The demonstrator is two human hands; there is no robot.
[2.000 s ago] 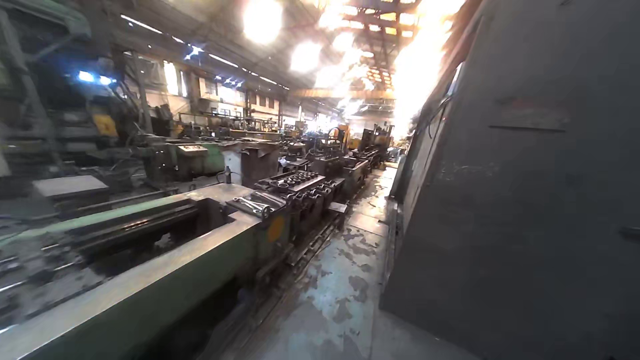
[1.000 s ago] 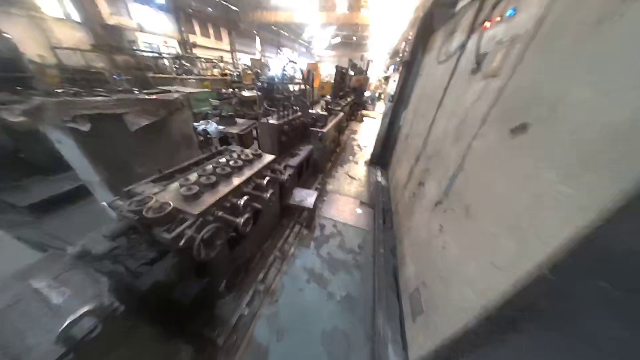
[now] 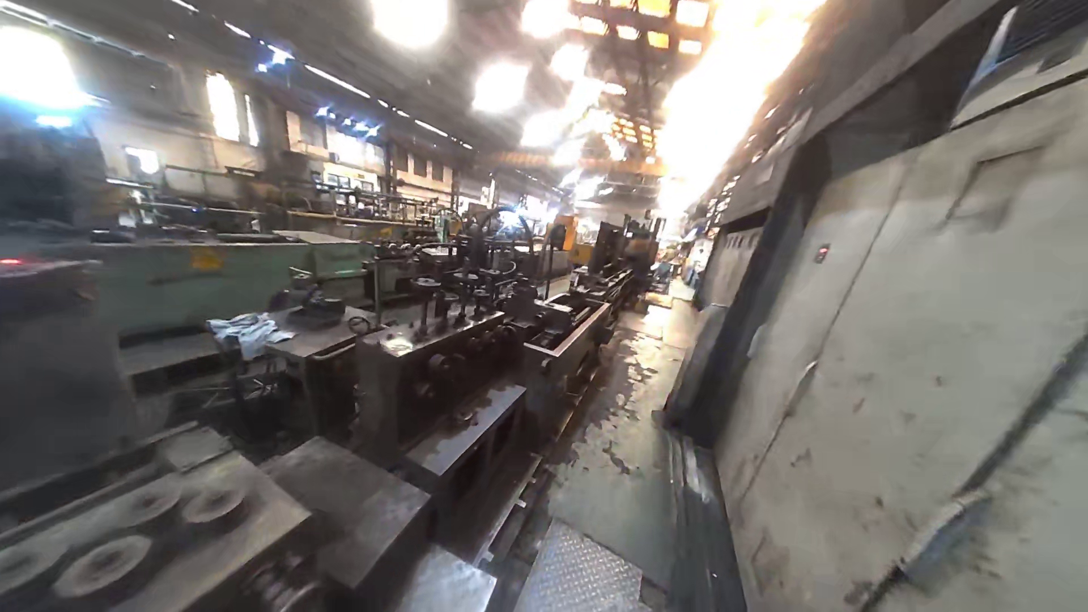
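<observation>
Neither my left hand nor my right hand shows in the head view. At the lower left lies a metal machine top with several round fittings (image 3: 104,564), blurred at its edges. Beyond it stands a dark machine block (image 3: 433,353) with upright screws and knobs on top. A long metal machine bed (image 3: 561,344) extends behind that block. A crumpled light cloth (image 3: 248,333) lies on a bench left of the block.
A worn floor walkway (image 3: 616,442) runs forward beside the machines, with a tread plate (image 3: 582,569) at the bottom. Tall scuffed metal cabinets (image 3: 918,365) line the right side. A green machine bed (image 3: 212,272) stands at the left.
The view has moved forward along the walkway. The machine top with round fittings, farther ahead one second ago, is now at the lower left.
</observation>
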